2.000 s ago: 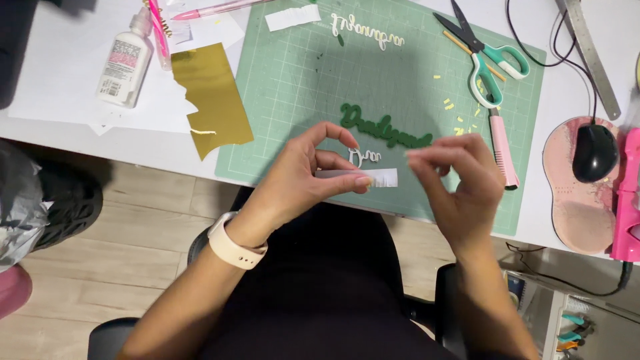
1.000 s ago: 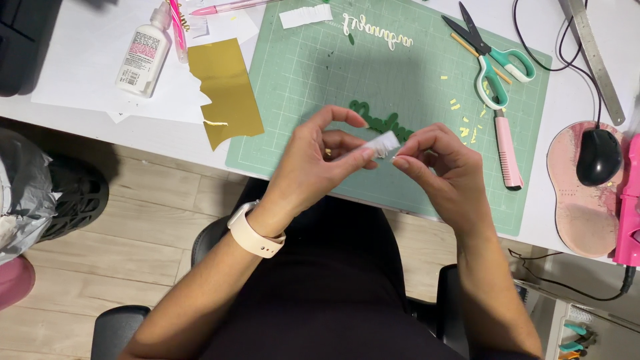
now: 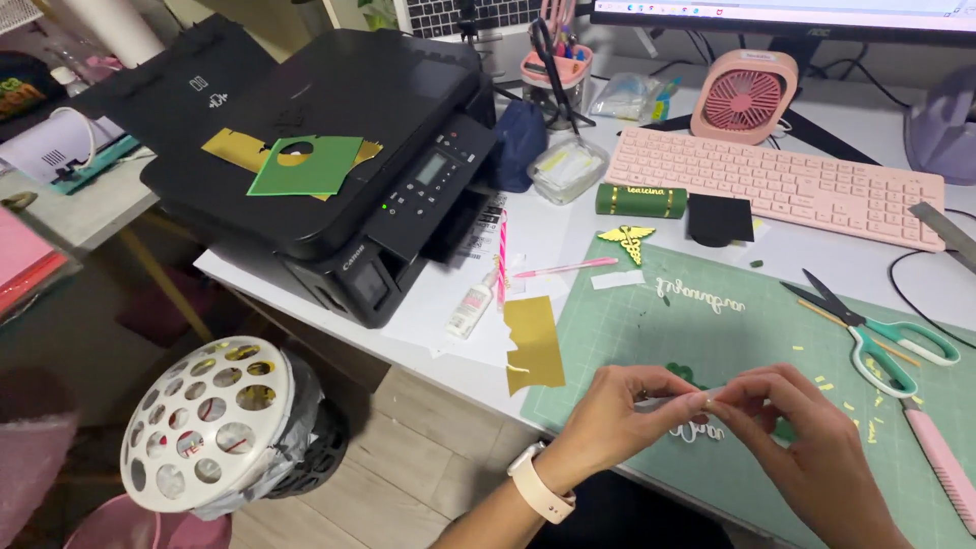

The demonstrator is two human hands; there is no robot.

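Note:
My left hand (image 3: 644,415), with a watch on its wrist, pinches a small white strip (image 3: 665,402) that is mostly hidden by the fingers. The fingertips of my right hand (image 3: 793,435) meet the strip's right end, and whether they grip it is unclear. Under the hands, a green cut-out word (image 3: 681,374) and a white cut-out word (image 3: 698,432) lie on the green cutting mat (image 3: 625,328), both partly covered. Another white cut-out word (image 3: 700,296) lies farther back. Scissors (image 3: 862,328) with teal and white handles rest on the mat's right side beside yellow scraps (image 3: 869,423).
Left of the mat are gold card (image 3: 535,343), a glue bottle (image 3: 470,309) and a black printer (image 3: 328,152). A pink keyboard (image 3: 778,183), a pink fan (image 3: 746,97) and a green roll (image 3: 640,201) stand behind. A pink-handled cutter (image 3: 942,465) lies right; a lidded bin (image 3: 210,419) stands lower left.
The view has swung up and left, bringing the printer, keyboard and bin lid into sight. My hands have come closer together, and the strip shows less between the fingers.

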